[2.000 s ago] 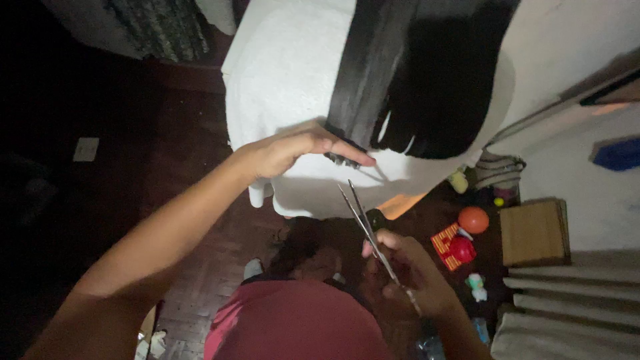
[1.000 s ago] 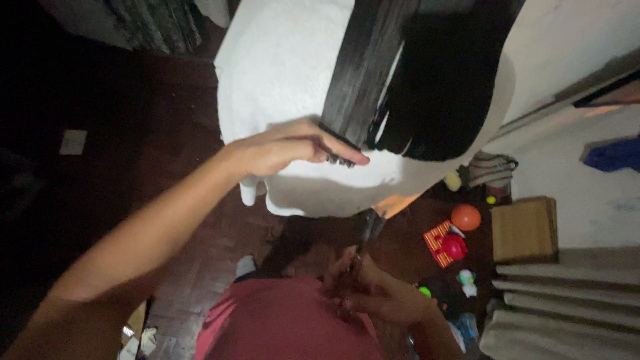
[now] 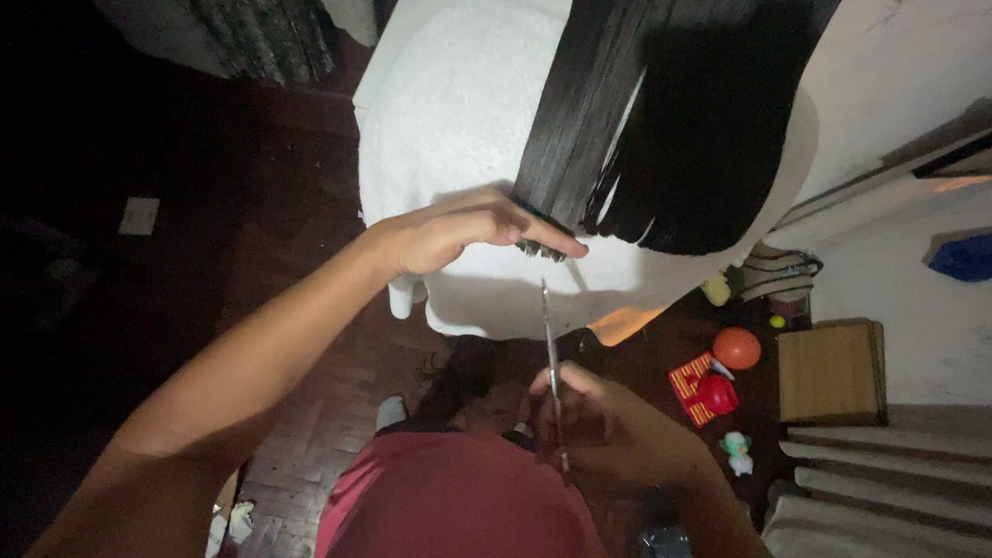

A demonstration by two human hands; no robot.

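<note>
Long, straight dark hair point(image 3: 697, 139) hangs over a white towel-like cloth point(image 3: 465, 93). My left hand point(image 3: 465, 229) pinches a flat section of that hair between its fingers, and short ends stick out below them. Below the held ends, my right hand point(image 3: 597, 418) holds a pair of metal scissors point(image 3: 550, 341) by the handles, points toward the hair. The scissors are seen edge-on and their tips do not touch the ends. Part of the right hand is dim and blurred.
On the dark wooden floor at right lie an orange ball point(image 3: 736, 349), a red toy point(image 3: 717, 394), a small figurine point(image 3: 736, 453) and a brown board or box point(image 3: 829, 372). A grey curtain point(image 3: 876, 496) hangs at lower right. A white wall point(image 3: 914, 310) stands beyond.
My right hand with the scissors was lower, near the red shirt, one second ago; the scissors now point up toward the hair. My left hand keeps its hold on the hair section.
</note>
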